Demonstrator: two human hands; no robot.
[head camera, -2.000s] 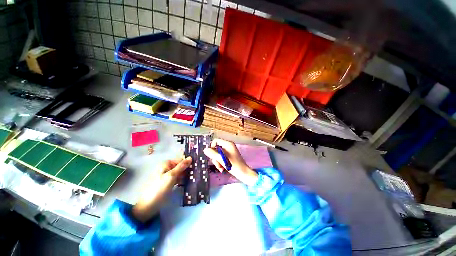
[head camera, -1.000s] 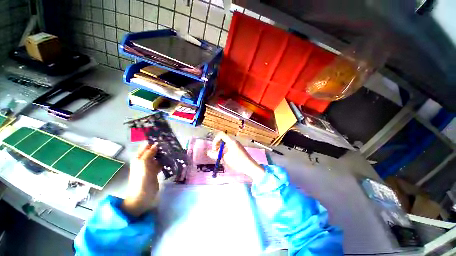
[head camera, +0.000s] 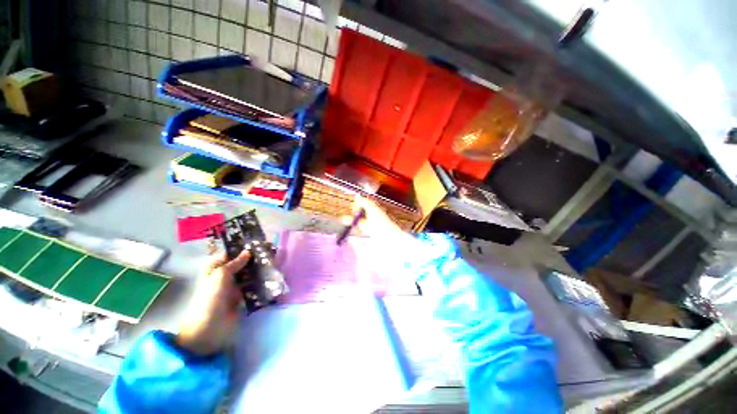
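Note:
My left hand (head camera: 212, 301) holds a dark board (head camera: 254, 263) with pale dots, tilted, left of a pink record sheet (head camera: 311, 267). My right hand (head camera: 380, 234) holds a slim dark pen (head camera: 351, 225), its tip above the upper part of the pink sheet. The hand is partly washed out by glare. A glaring pale blue-white cover sheet (head camera: 315, 356) lies over the lower part of the papers. A pink-red card (head camera: 200, 227) lies left of the board.
Green panels (head camera: 81, 273) lie at left and black frames (head camera: 77, 178) behind them. Blue letter trays (head camera: 230, 194), brown kraft envelopes (head camera: 323, 198) and a document box (head camera: 469, 222) stand before the red panel (head camera: 388, 105). A clear bag (head camera: 493, 133) hangs above. A shelf crosses the upper right.
The board has gone from upright above the pink sheet, under both hands, to tilted at its left in my left hand. My right hand with the pen has risen off the sheet's middle. The view has shifted.

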